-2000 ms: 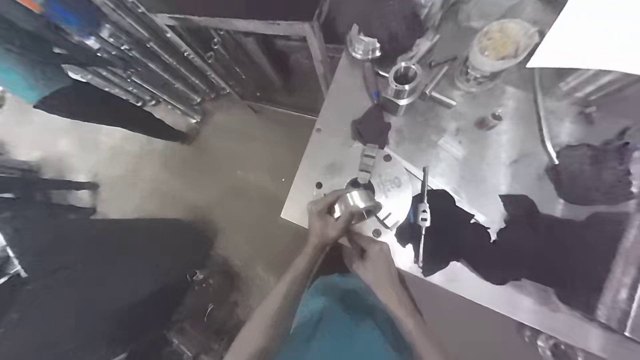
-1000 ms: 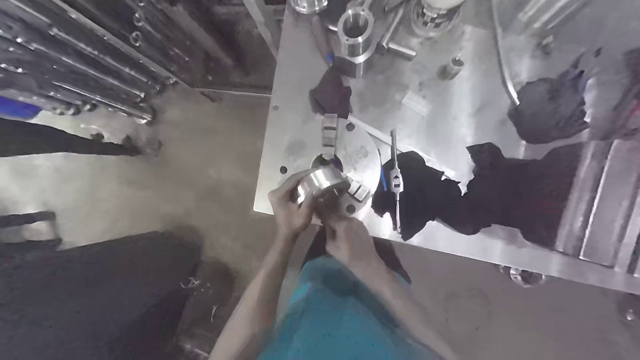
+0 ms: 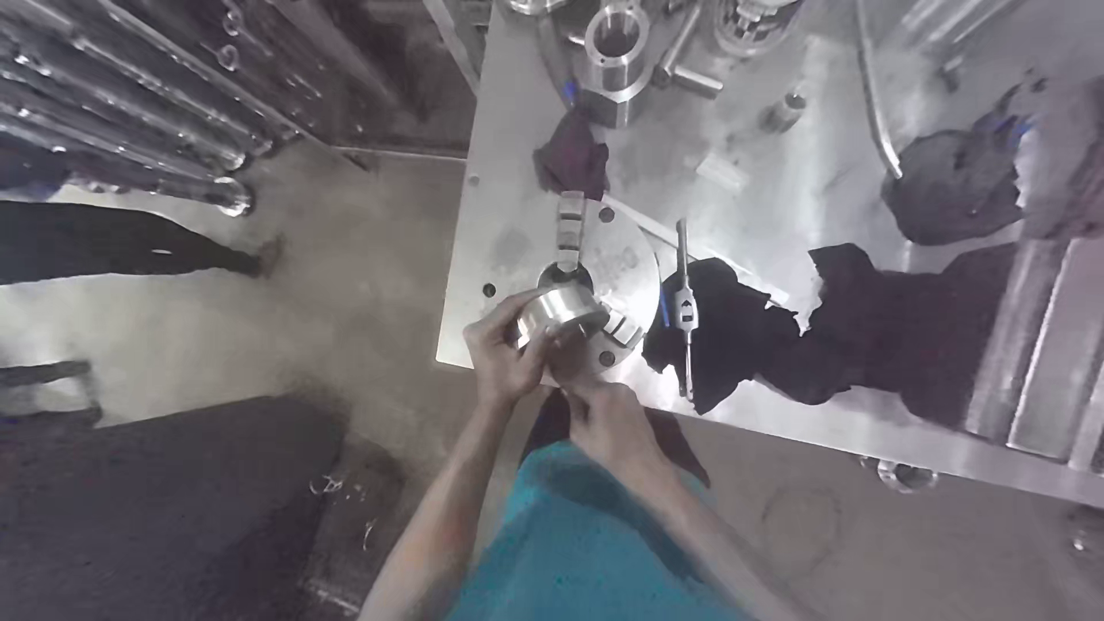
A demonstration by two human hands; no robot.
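My left hand (image 3: 509,349) grips a shiny metal ring (image 3: 565,312) by its left side, just above a round chuck (image 3: 625,267) with stepped jaws (image 3: 570,226) on the metal table. Close to the ring's lower right is my right hand (image 3: 608,414), its fingers curled; a brownish blurred patch lies between it and the ring, and whether it holds something cannot be made out. Right of the chuck, a tap wrench (image 3: 686,310) lies upright in view across a dark cloth (image 3: 720,345).
Bored metal cylinder (image 3: 616,52), a T-handled bar (image 3: 690,78) and a small bushing (image 3: 787,112) stand or lie at the back. A purple rag (image 3: 573,155) is beyond the chuck. A bent rod (image 3: 878,103) and more dark cloths (image 3: 914,319) lie right. Metal bars (image 3: 138,95) fill the upper left.
The view has shifted, lowering and turning toward the table. The left hand keeps its hold on the metal ring over the chuck, with the right hand still close by.
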